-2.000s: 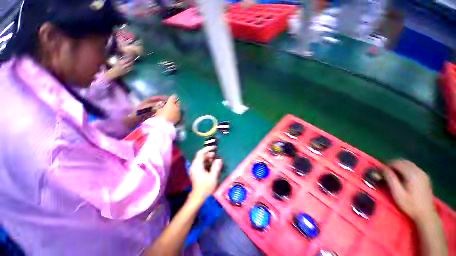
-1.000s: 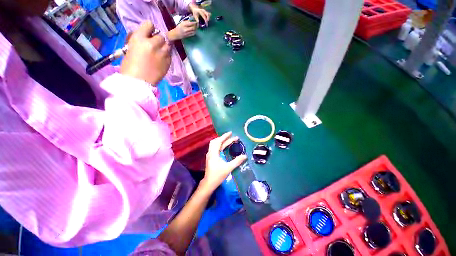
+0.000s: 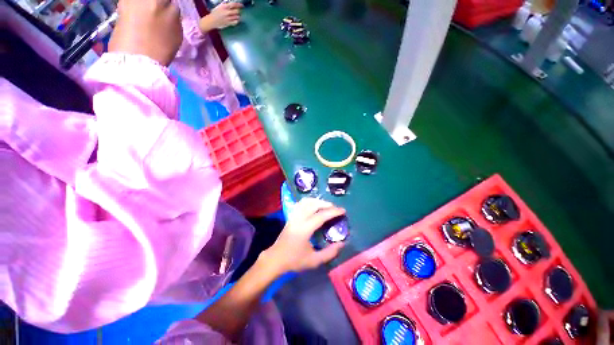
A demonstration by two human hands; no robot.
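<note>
My left hand point(image 3: 306, 236) has its thumb and fingers around a round unit point(image 3: 335, 230) with a pale, shiny face at the bench's near edge. Just beyond it lie another shiny-faced unit point(image 3: 305, 179) and two black units with white strips, one nearer point(image 3: 338, 181) and one farther right point(image 3: 366, 161). The red compartment tray point(image 3: 397, 242) at lower right holds blue-faced units point(image 3: 368, 286) and dark-faced units point(image 3: 447, 302). My right hand point(image 3: 604, 328) is mostly cut off at the right edge, beside a dark unit in the tray; its fingers are hidden.
A pale yellow tape roll point(image 3: 334, 164) and a dark unit point(image 3: 293, 112) lie on the green bench point(image 3: 431, 175). A white upright point(image 3: 416, 67) stands behind. A person in pink point(image 3: 148, 182) is close at left, holding a dark pen-like tool point(image 3: 91, 39). Stacked red trays point(image 3: 239, 145) sit beside the bench.
My left hand has let go of one unit beside the labelled ones and closed around the shiny-faced one nearer the tray. My right hand now shows at the right edge.
</note>
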